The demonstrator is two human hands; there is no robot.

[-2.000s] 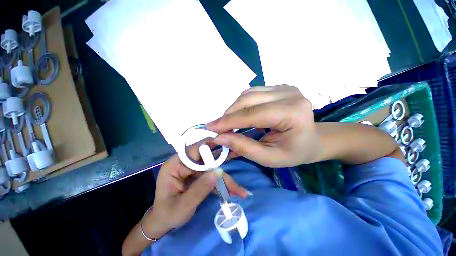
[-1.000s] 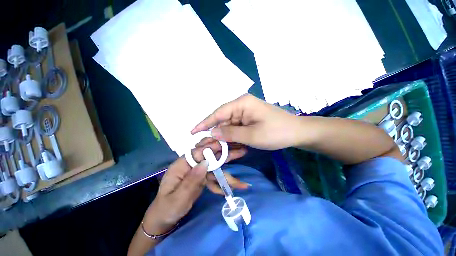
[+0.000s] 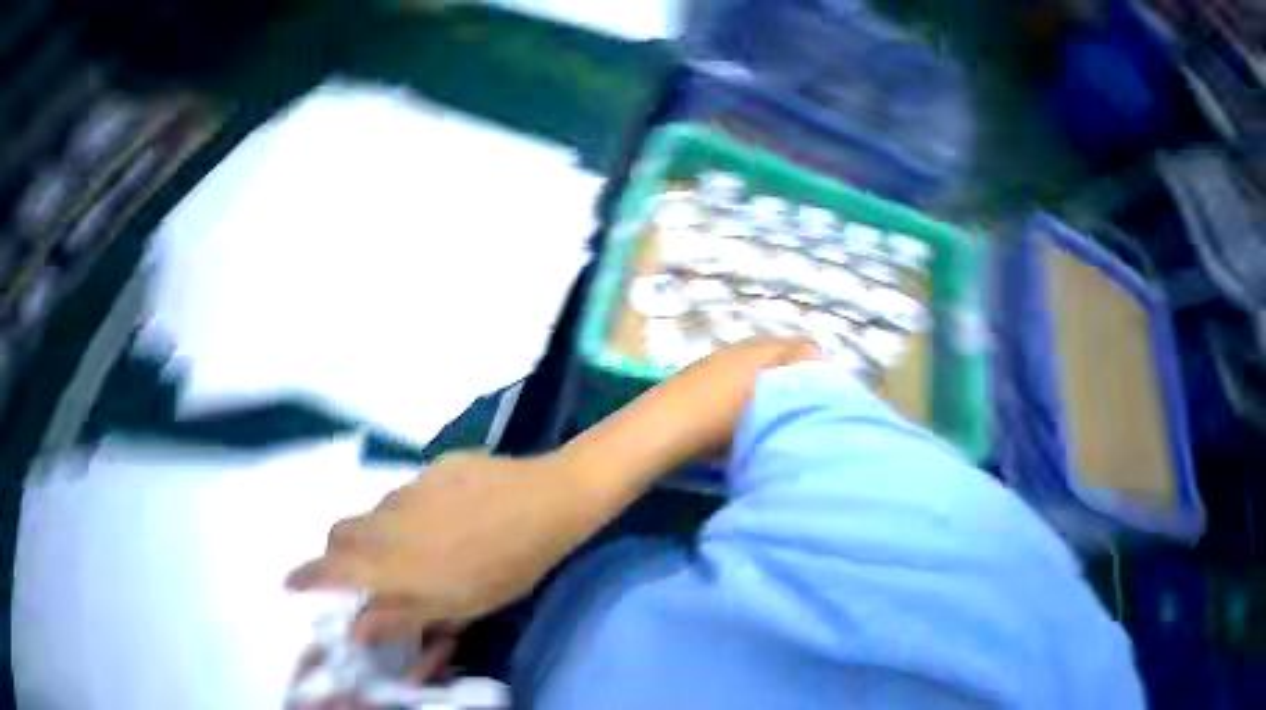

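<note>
The picture is blurred by motion. My right hand (image 3: 444,544) is at the lower left, palm down, with its fingers closed on a white plastic part (image 3: 340,666) at the bottom edge. The part's ring and cup cannot be made out clearly. A bit of skin below my right hand may be a finger of my left hand, which is otherwise hidden or cut off. White paper sheets (image 3: 368,257) lie on the dark green bench. A second stack of white sheets (image 3: 153,569) is beside my right hand.
A green crate (image 3: 961,347) with rows of white parts (image 3: 819,278) on cardboard stands beyond my right forearm. A blue crate (image 3: 1177,402) with bare cardboard is at the right. Clear film (image 3: 847,83) lies behind the green crate. Blurred parts are at the far left.
The view has swung right, bringing the green crate to the middle. The held part and my right hand now show at the lower left. My left hand has almost left the picture.
</note>
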